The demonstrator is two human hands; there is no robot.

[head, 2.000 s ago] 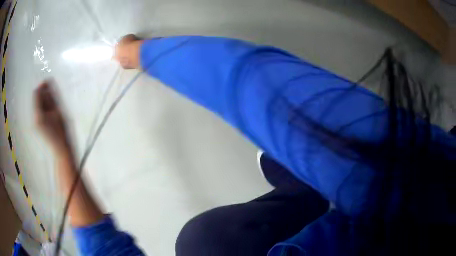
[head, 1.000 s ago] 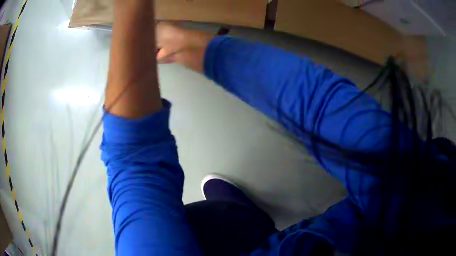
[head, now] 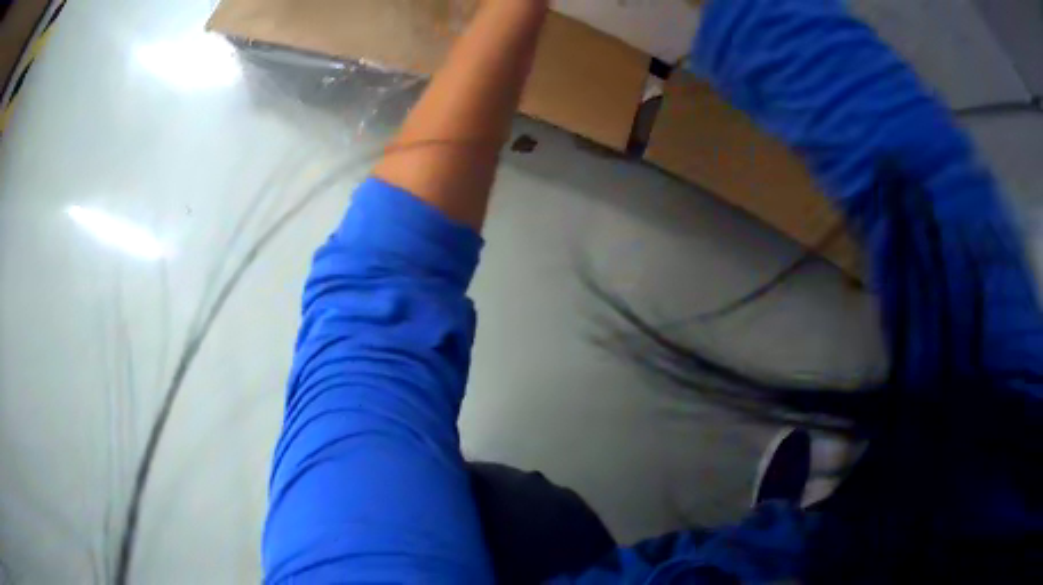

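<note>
Both of my hands are cut off by the top edge. My left forearm, bare below a blue sleeve, reaches up across the brown cardboard (head: 583, 86) at the top. My right arm in its blue sleeve bends up to the top edge at the right. The cardboard lies in flat strips with a dark gap between two pieces. White box surfaces (head: 623, 21) show above it. Crumpled clear plastic film (head: 337, 89) hangs below the cardboard's left part. Whether my hands touch anything is hidden.
Glossy grey-green floor (head: 641, 240) lies below the cardboard, with a small dark spot near its edge. Yellow-and-black tape (head: 25, 71) runs at the far upper left. My shoe (head: 783, 466) is at the lower right. Dark blurred cables or straps cross the view.
The cardboard edge shows lower and larger, with film and white surfaces now visible. My right hand has left view past the top, and my arms have spread apart.
</note>
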